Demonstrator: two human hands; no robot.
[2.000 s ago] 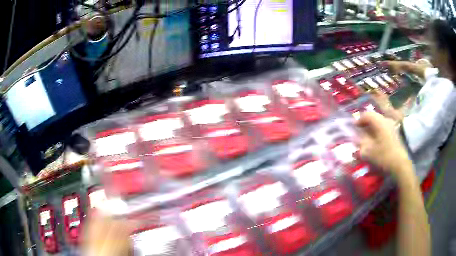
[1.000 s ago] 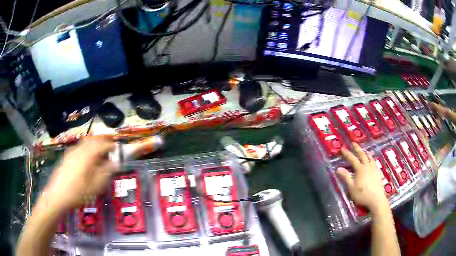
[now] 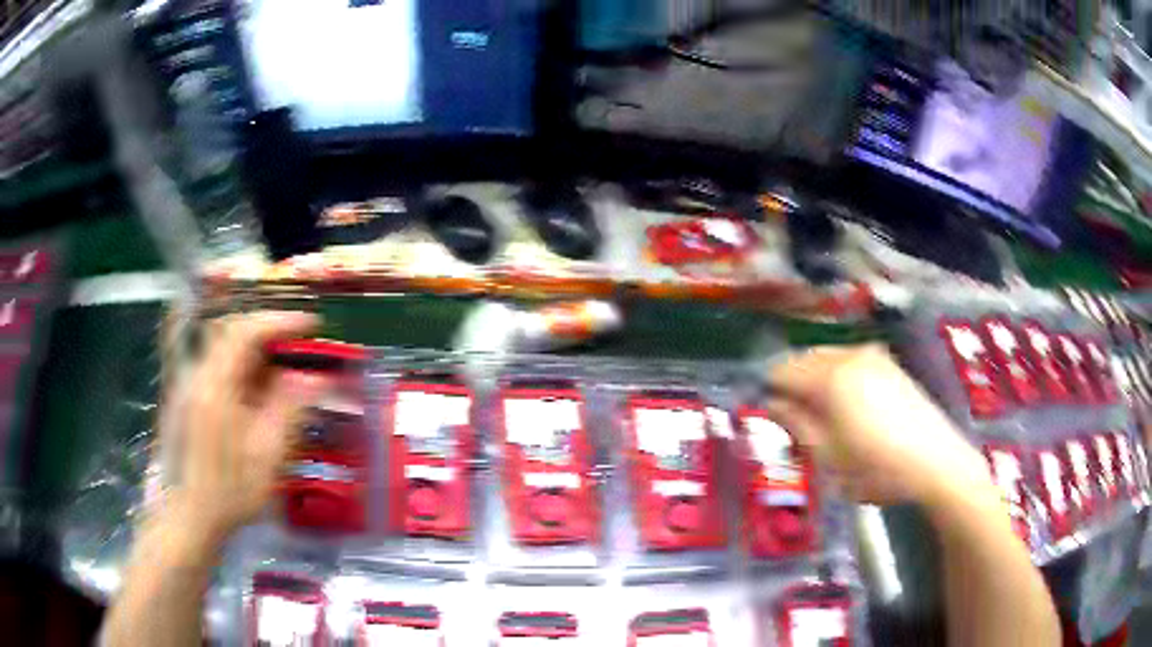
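Note:
A clear blister tray (image 3: 606, 575) lies in front of me with red devices (image 3: 546, 461) in rows, white labels up. My left hand (image 3: 234, 411) is at the tray's left end, its fingers over the edge of the leftmost device (image 3: 326, 487). My right hand (image 3: 859, 423) is at the right end, its fingertips by the top of the rightmost device (image 3: 777, 487). Both hands are blurred, and I cannot tell whether either grips a device or the tray rim. The tray's lower part is cut off by the picture's edge.
A pale scanner (image 3: 543, 324) lies behind the tray. A white handle (image 3: 881, 550) shows below my right wrist. Black mice (image 3: 461, 228) and a red unit (image 3: 701, 240) lie on the shelf below the monitors (image 3: 335, 63). Another filled tray (image 3: 1049, 423) is at right; red units (image 3: 19, 310) are at far left.
My right hand has left the right-hand tray and is at the near tray's right end. My left hand is at its left end. The view has turned left, showing more of the near tray.

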